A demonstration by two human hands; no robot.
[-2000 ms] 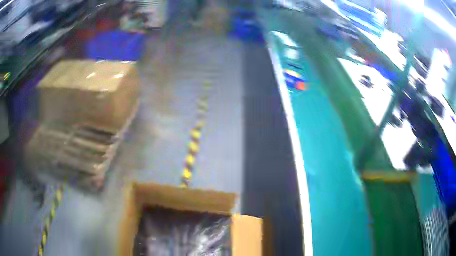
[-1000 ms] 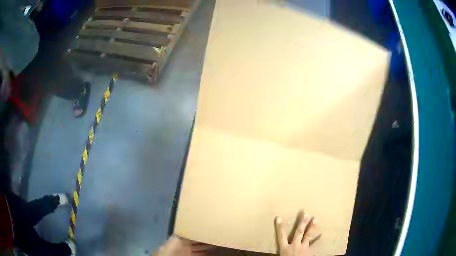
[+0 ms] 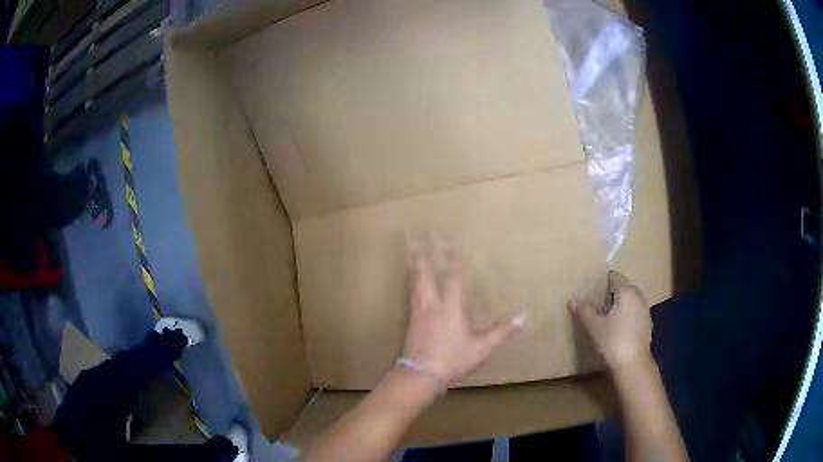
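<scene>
A large brown cardboard sheet [image 3: 397,99] with a crease across it lies inside an open brown carton [image 3: 217,226]. Clear crinkled plastic [image 3: 609,117] shows between the sheet's right edge and the carton's right side. My left hand [image 3: 442,325], bare and slightly blurred, is over the near half of the sheet with its fingers spread and nothing in it. My right hand [image 3: 618,316] is at the sheet's right edge, below the plastic, with thumb and fingers curled. Whether it grips the edge cannot be told. The carton's contents under the sheet are hidden.
A slatted wooden pallet [image 3: 86,63] is at the far left. Yellow and black floor tape [image 3: 135,217] runs along the left. Another person's dark-clothed legs and white shoes [image 3: 180,330] are at the lower left. The white-trimmed line edge [image 3: 812,81] curves along the right.
The cardboard sheet, earlier covering the carton, is now down inside it, and the carton walls and plastic show. Both hands have moved further into view, up from the sheet's near edge.
</scene>
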